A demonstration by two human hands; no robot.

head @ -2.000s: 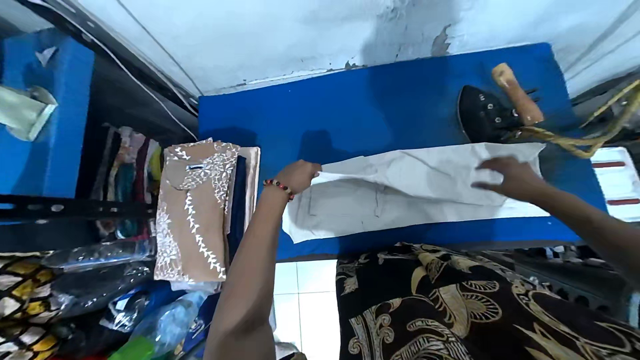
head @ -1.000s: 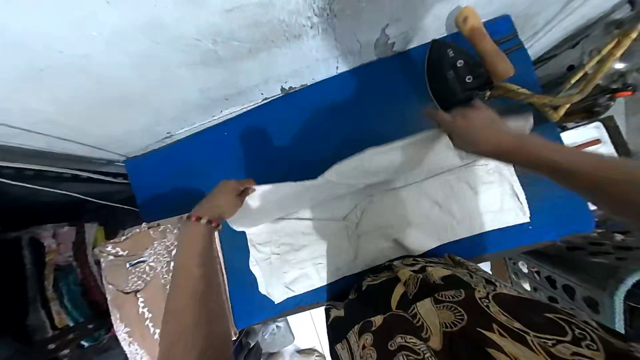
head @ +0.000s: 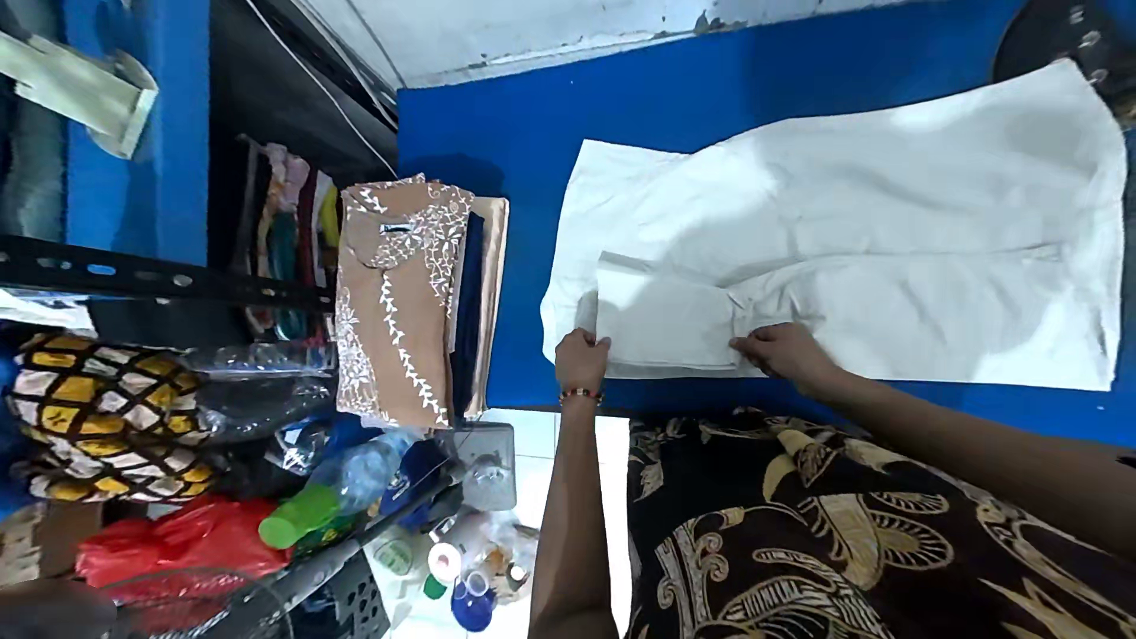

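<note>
A white cloth (head: 887,195), with a folded-looking rectangular part at its lower left, lies spread over a blue-covered table (head: 550,89). My left hand (head: 582,355), with a beaded bracelet at the wrist, pinches the cloth's near edge at the left corner of that rectangular part. My right hand (head: 785,353) grips the cloth at the right end of the same part, its fingers bent over the fabric. At the top right, a black clothes iron (head: 1047,35) shows only in part beyond the cloth's far corner.
A stack of folded garments, a brown one with white floral pattern (head: 408,311) on top, sits at the table's left end. A wall (head: 550,35) runs behind. Shelves with textiles (head: 293,240), a red plastic bag (head: 195,550) and a bottle (head: 355,470) are at the left.
My right hand has moved from beside the iron to the cloth's near edge. The white cloth is spread wider than two seconds ago. The view has shifted left.
</note>
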